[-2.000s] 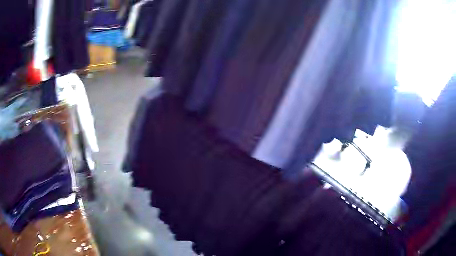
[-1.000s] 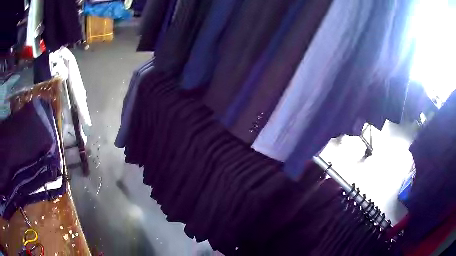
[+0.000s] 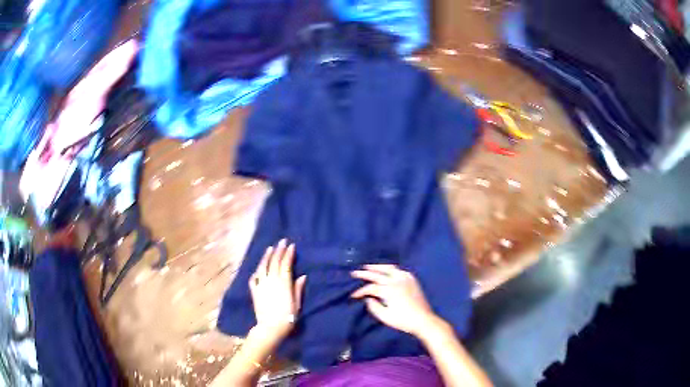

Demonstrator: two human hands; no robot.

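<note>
A navy short-sleeved garment (image 3: pixel 363 166) lies spread on the brown table (image 3: pixel 189 280), its collar away from me and both sleeves out to the sides. Its lower part reaches the table's near edge, and navy trouser-like legs show there. My left hand (image 3: pixel 276 289) lies on the garment's left side near the waist, fingers apart. My right hand (image 3: pixel 393 296) lies on its right side at about the same height, fingers spread. Both hands look flat on the cloth with nothing gripped. The picture is blurred.
An open blue bag (image 3: pixel 178 113) with dark garments lies behind. Scissors (image 3: pixel 503 128) with red and yellow handles lie at the right. A dark garment stack (image 3: pixel 598 75) is far right. Black hangers (image 3: pixel 125 246), a pink cloth (image 3: pixel 83 98) and a dark pile (image 3: pixel 68 325) are at left.
The view has swung from the rail of hanging garments to the table. Both hands and the spread navy garment now show; no hands showed before.
</note>
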